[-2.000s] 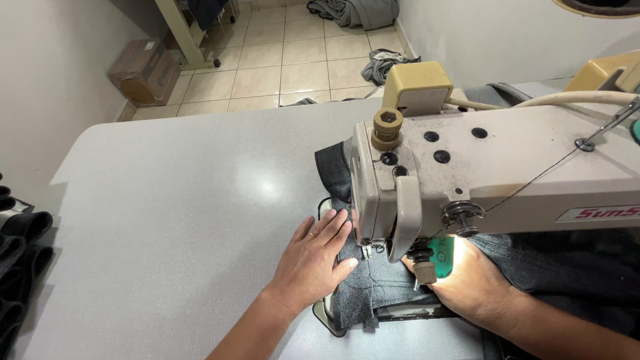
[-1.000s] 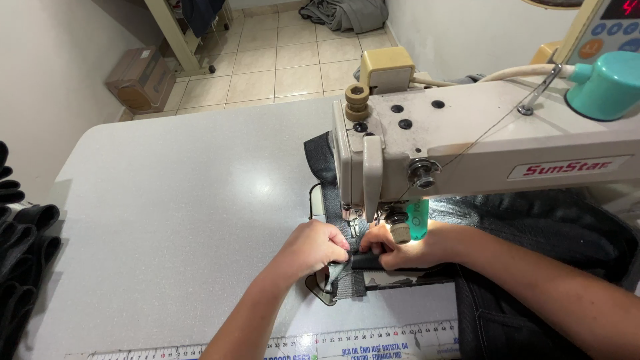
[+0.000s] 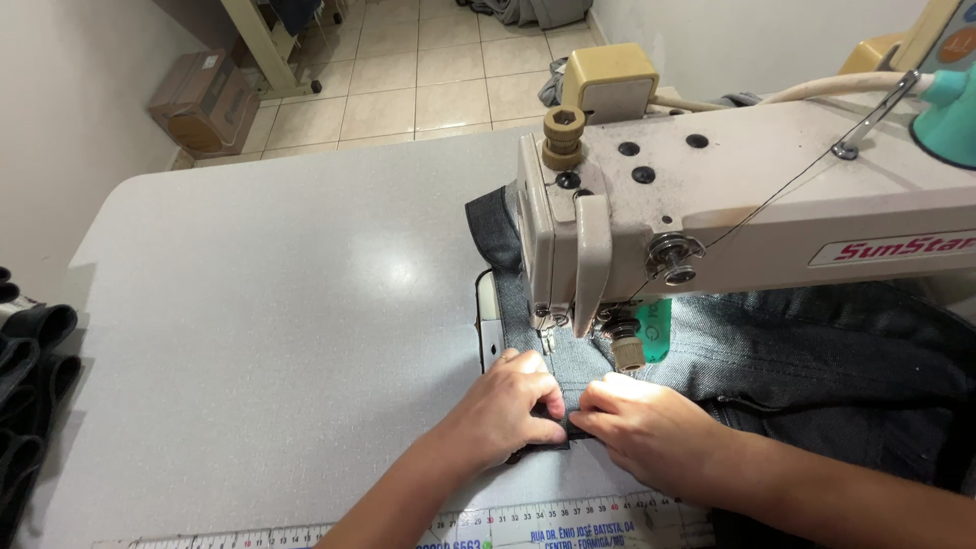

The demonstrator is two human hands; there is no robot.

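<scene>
Dark denim fabric (image 3: 762,351) lies under the head of a SunStar sewing machine (image 3: 740,191), its strip end curling out behind the needle area. The presser foot (image 3: 547,341) rests at the denim's seam. In front of it, my left hand (image 3: 507,408) pinches the near edge of the denim between thumb and fingers. Close to its right, my right hand (image 3: 648,427) grips the same edge with bent fingers. Fingertips of both hands nearly meet. Black thread runs from a metal guide (image 3: 846,149) to the tension discs (image 3: 675,258).
A printed ruler (image 3: 564,522) runs along the front of the pale sewing table (image 3: 305,305). Folded dark denim pieces (image 3: 38,381) are stacked at the left edge. Beyond the table are a cardboard box (image 3: 206,103) and grey cloth (image 3: 534,9) on the tiled floor.
Two seconds ago my left hand lay spread on the denim and my right hand was beside the needle area. Both are now at the denim's near edge, pinching it.
</scene>
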